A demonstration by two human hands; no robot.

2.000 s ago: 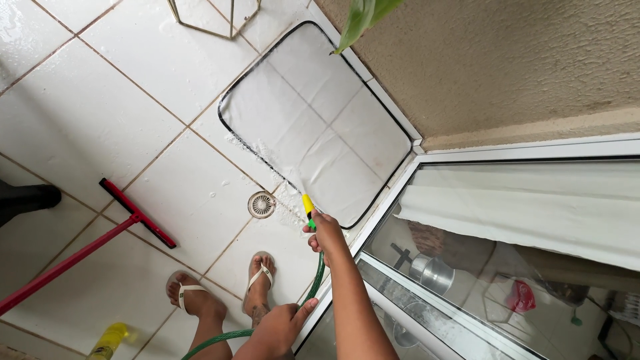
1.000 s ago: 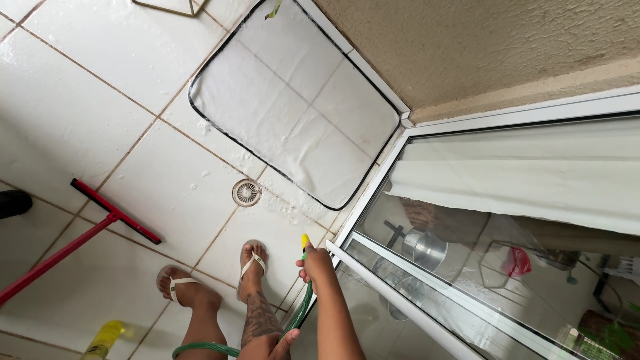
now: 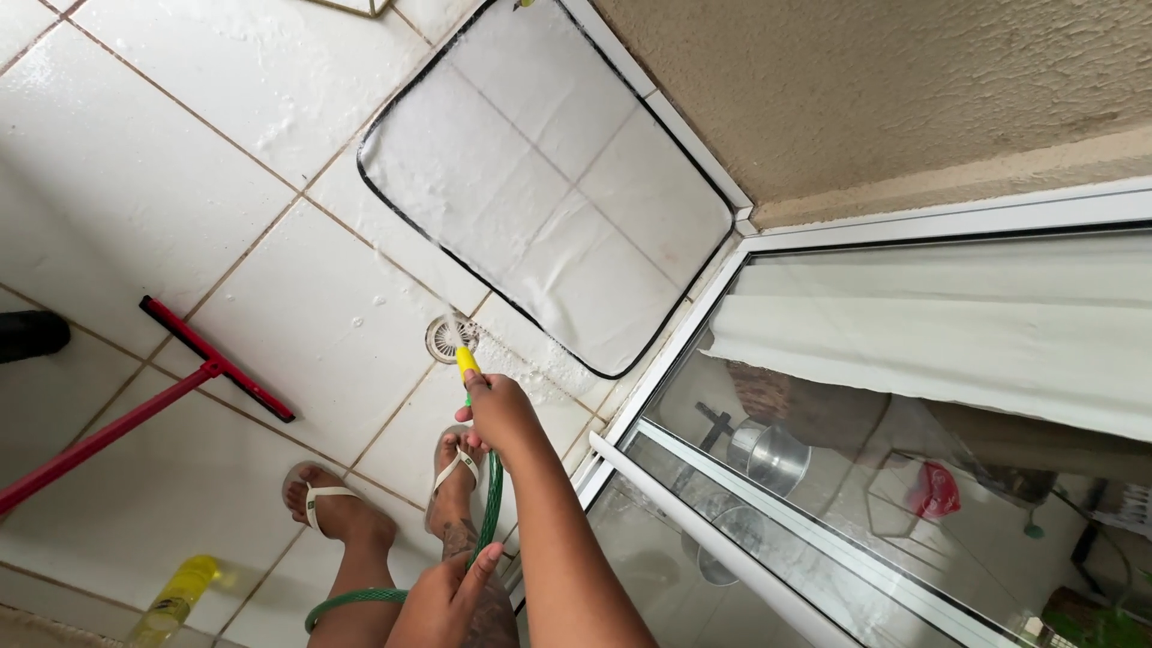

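Observation:
My right hand (image 3: 500, 416) is closed around the yellow hose nozzle (image 3: 467, 362), and water sprays from its tip toward the upper left, across the round floor drain (image 3: 452, 337). The green garden hose (image 3: 492, 508) runs down from it to my left hand (image 3: 447, 594), which holds the hose near my leg; the hose continues past my shin. Beyond the drain a clear plastic mat with black edging (image 3: 549, 189) lies wet on the white tiles, with foamy water on and beside it. My feet in white flip-flops (image 3: 328, 492) stand below the drain.
A red floor squeegee (image 3: 211, 364) lies at the left, near a black object (image 3: 31, 336) at the edge. A yellow bottle (image 3: 175, 598) stands lower left. Along the right are a white-framed glass door (image 3: 702, 531) and a textured beige wall (image 3: 855, 90). A metal-framed object (image 3: 364, 7) shows at the top.
The spray pointed at the mat's lower edge two seconds ago; it now crosses the drain. My right hand has moved left relative to the door frame. The view has shifted somewhat.

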